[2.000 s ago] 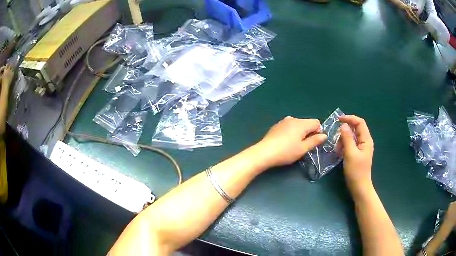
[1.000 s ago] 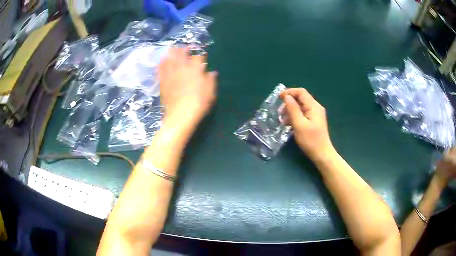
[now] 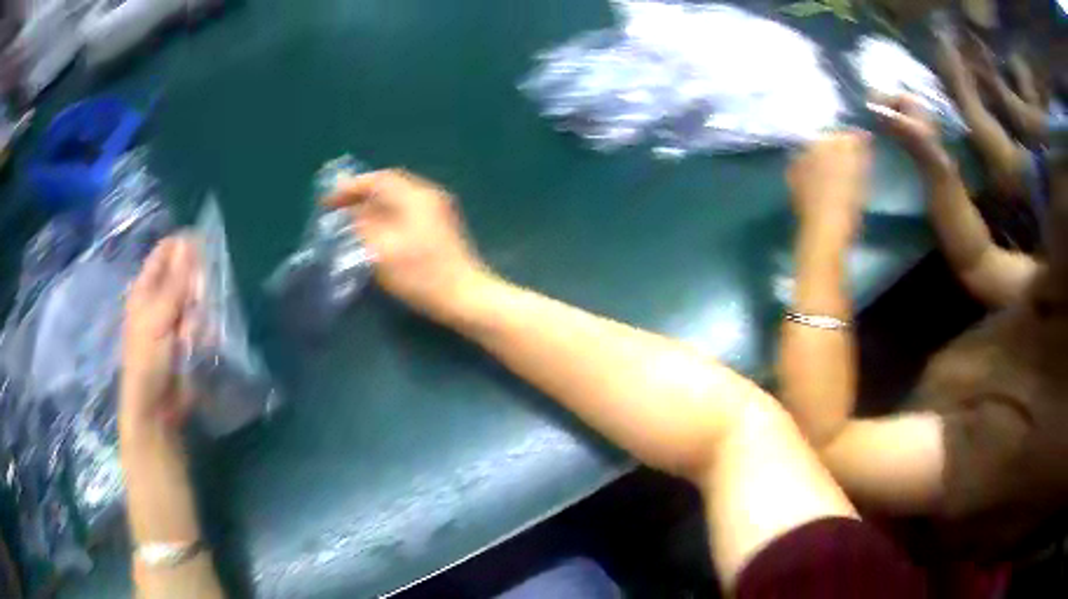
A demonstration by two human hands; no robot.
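My left hand (image 3: 161,322) is at the left, blurred, and holds a clear zip bag (image 3: 226,351) that stands up on its right side. My right hand (image 3: 412,238) is left of the middle and pinches the top of another clear zip bag (image 3: 334,260) with a dark content. That bag hangs at or just above the green tabletop; I cannot tell if it touches. A heap of clear zip bags (image 3: 73,307) lies spread at the left edge, beside and behind my left hand.
A blue parts bin (image 3: 84,146) stands behind the left heap. A large whitish heap of bags (image 3: 703,76) lies at the back right of the green tabletop (image 3: 492,491). A neighbouring person's arm with a bracelet (image 3: 820,281) reaches to it. Another person's hands are at the far right.
The view has swung right, bringing in the large heap and the neighbouring people. My left hand has taken a bag from the left heap. My right hand still holds its bag.
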